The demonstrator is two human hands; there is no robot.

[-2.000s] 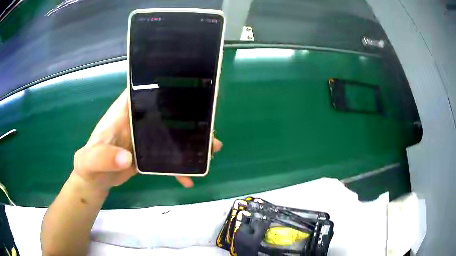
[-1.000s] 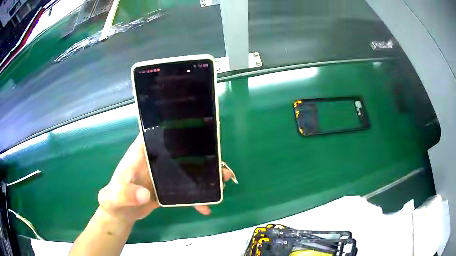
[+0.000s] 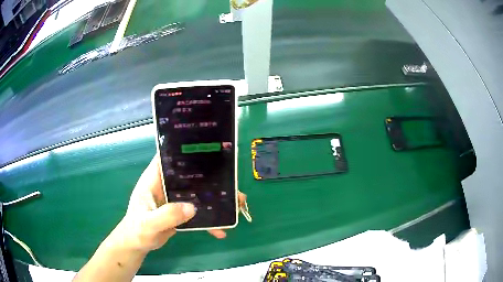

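Note:
My left hand point(image 3: 157, 217) holds a smartphone point(image 3: 201, 132) upright in front of me, with the thumb on the lower part of the screen. The phone has a pale case edge and a dark lit screen with a green message block and lines of text. My right hand is not in view. A phone middle frame point(image 3: 266, 158) with orange-gold marks at its left end lies on the green surface right of the phone. A second frame point(image 3: 396, 135) lies farther right. A pile of black frames point(image 3: 309, 272) on the white cloth point(image 3: 380, 248) is cut off by the bottom edge.
A dark conveyor belt point(image 3: 342, 58) runs beyond the green surface point(image 3: 309, 220), with a grey upright post point(image 3: 257, 49) on it. Crinkled clear plastic point(image 3: 121, 47) lies at the upper left. A grey machine cabinet point(image 3: 469, 71) stands at right. A thin white rod point(image 3: 23, 199) lies at left.
The screen now shows text, a green block and the thumb over it. The nearer frame has shifted left and a second one shows behind it at right. The pile sits lower in view.

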